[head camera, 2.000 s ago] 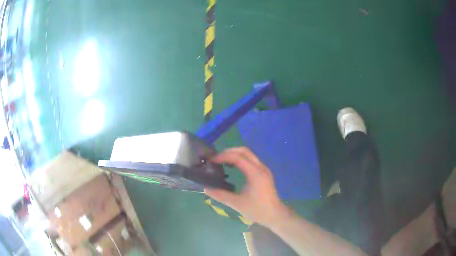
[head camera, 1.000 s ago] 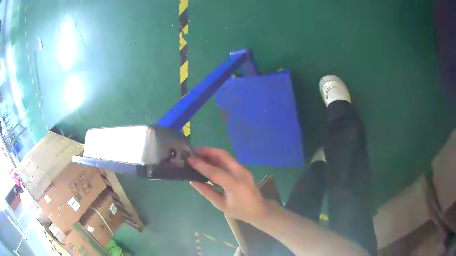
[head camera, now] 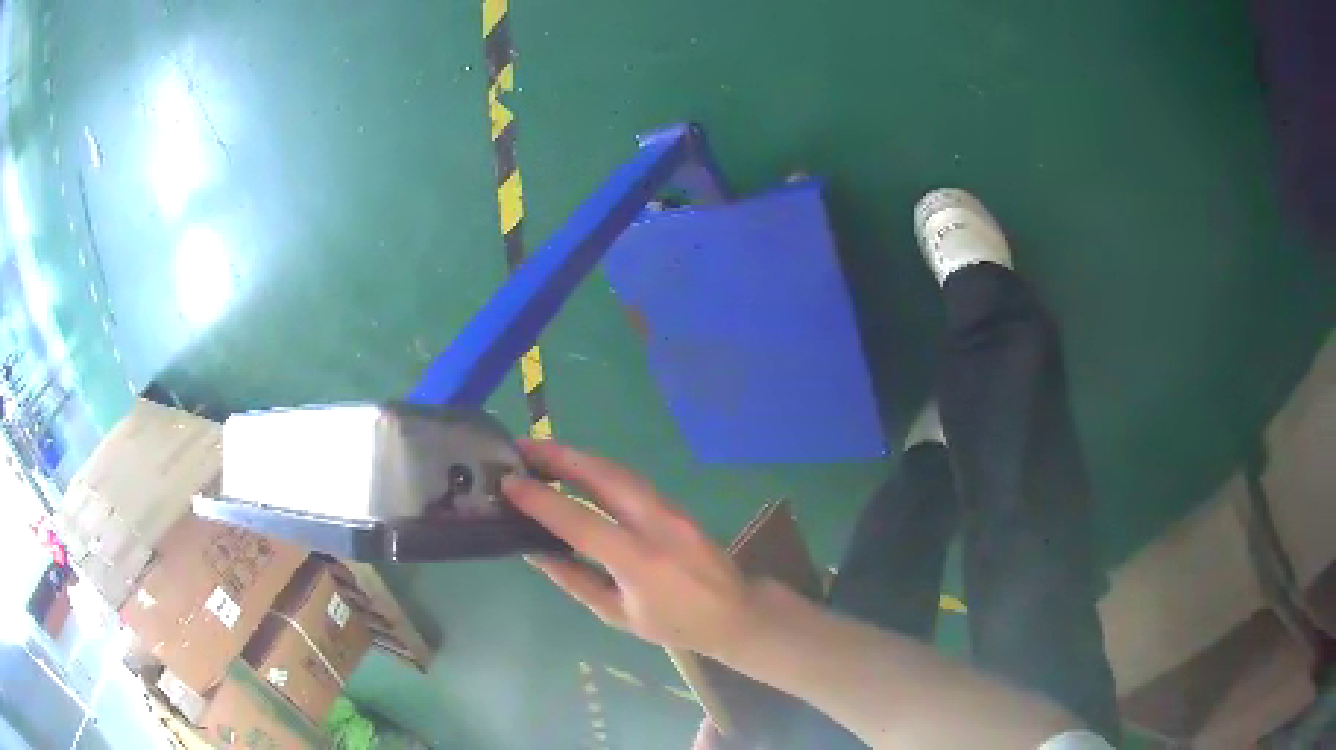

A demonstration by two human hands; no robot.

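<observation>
The scale indicator (head camera: 301, 466), a silvery housing with a dark front rim, stands at centre left on the blue scale post (head camera: 550, 279). Its display face is turned away. My right hand (head camera: 630, 550) reaches in from the lower right, with fingers on the indicator's side near a round black socket and the thumb at its lower edge. The blue platform scale (head camera: 755, 330) lies on the floor. A brown cardboard sheet (head camera: 777, 550) shows edge-on, partly behind my forearm. A small skin-toned patch at the bottom edge beside it may be my left hand; its grip is hidden.
Stacked cartons (head camera: 220, 586) stand on a pallet at lower left. Other cartons (head camera: 1187, 623) are at lower right. Yellow-black tape (head camera: 509, 198) crosses the green floor (head camera: 1114, 117). My legs in dark trousers (head camera: 1011, 381) and white shoes (head camera: 960, 235) are right of the scale.
The view has shifted, so the scale and indicator sit further left. The indicator has turned and its lit display no longer shows. My right hand stays on its side. More cardboard sheet shows.
</observation>
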